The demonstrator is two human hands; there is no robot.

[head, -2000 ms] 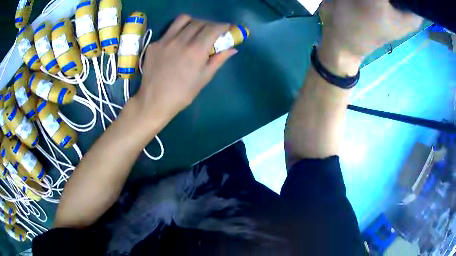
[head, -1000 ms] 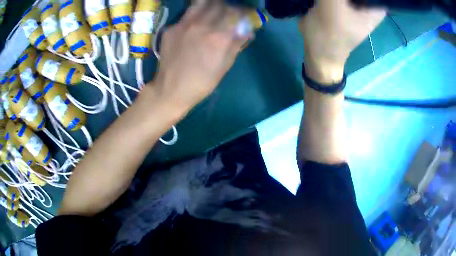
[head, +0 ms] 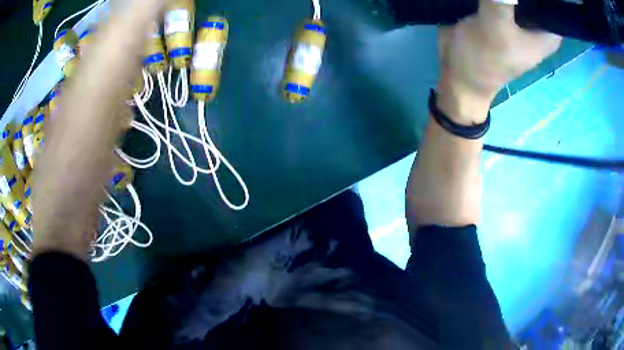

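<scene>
A yellow cylindrical unit with blue bands and a white label [head: 305,60] lies alone on the dark green bench, its white cord running off the top edge. My left forearm crosses the rows of units at the left; my left hand [head: 137,17] is blurred and cut off by the top edge, so its fingers and any hold are hidden. My right hand [head: 498,51] is closed around a black tool [head: 581,19] at the top right, to the right of the lone unit. The tool's ends are cut off or unclear.
More yellow units [head: 209,58] with looped white cords [head: 236,195] lie at the left, partly behind my left arm. A pale strip [head: 34,85] crosses there. A black cable [head: 547,157] runs right over the blue floor [head: 534,225].
My left hand has let go of the unit, which now lies on the bench, and has moved up and left over the rows. My right hand has shifted slightly right with the tool.
</scene>
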